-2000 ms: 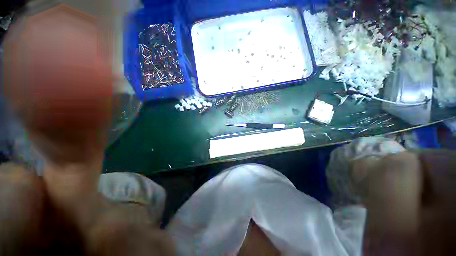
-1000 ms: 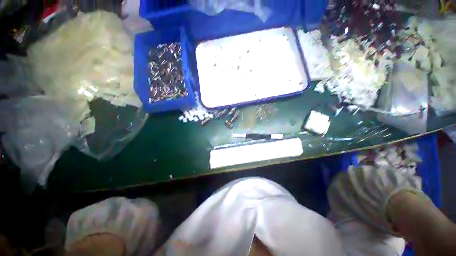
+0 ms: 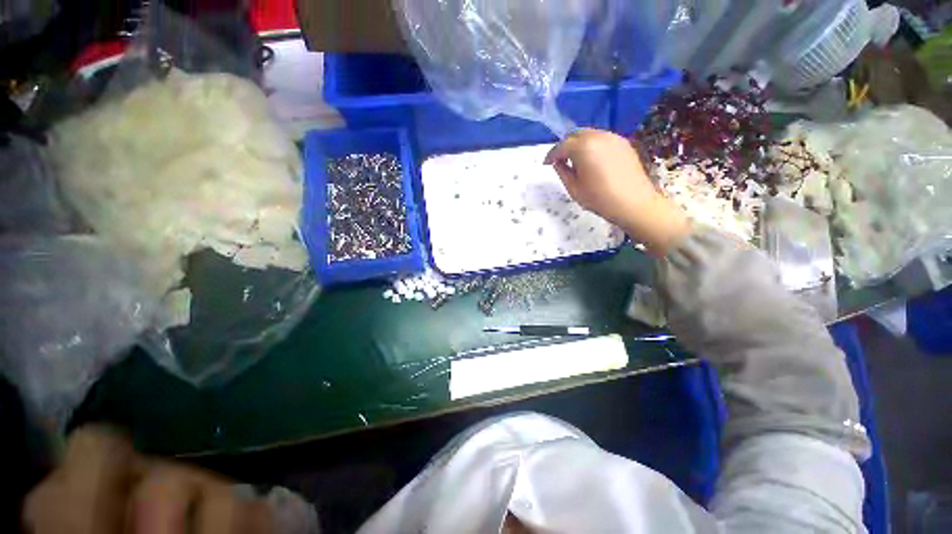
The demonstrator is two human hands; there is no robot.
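Observation:
My right hand [image 3: 609, 179] reaches over the right rear part of the white parts tray [image 3: 491, 214], its fingers bent close together near the neck of a clear plastic bag [image 3: 501, 63]. Whether the fingers hold anything cannot be told. Tiny grey parts are scattered in the tray. My left hand [image 3: 146, 490] is blurred at the lower left, below the bench edge; what it holds cannot be told. A small whitish squarish unit [image 3: 646, 305] lies on the green bench, partly hidden by my right sleeve.
A blue bin of metal pins [image 3: 365, 207] stands left of the tray. White caps [image 3: 418, 285], a dark pen-like tool [image 3: 538, 330] and a white bar [image 3: 538, 366] lie in front. Bagged cream covers [image 3: 177, 167] are at left, dark red wires [image 3: 710, 130] at right.
My right arm has risen from the lower right and now stretches across the bench to the tray. My left hand has come into view at the lower left. The view has tilted up, showing more behind the bench.

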